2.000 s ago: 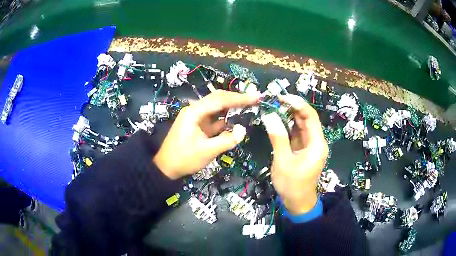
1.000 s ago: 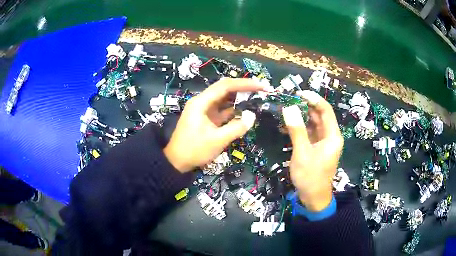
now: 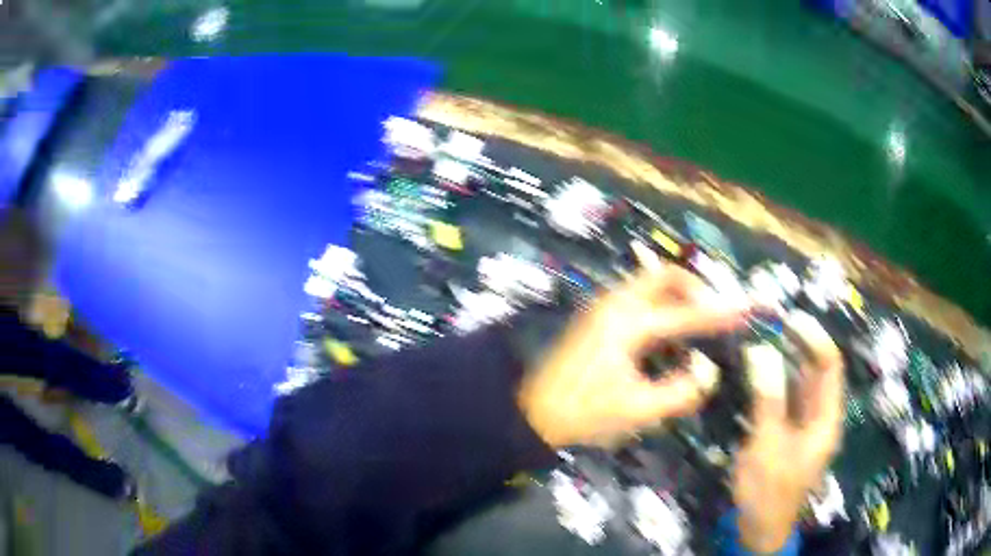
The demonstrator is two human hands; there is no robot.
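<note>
The frame is blurred by motion. My left hand (image 3: pixel 630 364), in a dark sleeve, has its fingers curled, with thumb and index fingertips around part of a small wired board assembly (image 3: pixel 767 323). My right hand (image 3: pixel 793 418), with a blue band at the wrist, pinches the assembly's other side from the right. The fingers hide most of the assembly, and its parts cannot be told apart. Many more wired assemblies with white parts (image 3: pixel 578 206) lie under and around both hands on the dark mat.
A blue corrugated sheet (image 3: pixel 234 250) lies at left with a long pale unit (image 3: pixel 154 158) on it. A worn rail (image 3: pixel 609 161) and a green conveyor (image 3: pixel 717 119) run behind. Dark-clothed parts of another person (image 3: pixel 65 358) show at the lower left, above a grey floor.
The view has swung left, so sheet, assemblies and hands sit further right in the picture. Both hands stay close together at the assembly. More floor and another person have come into view.
</note>
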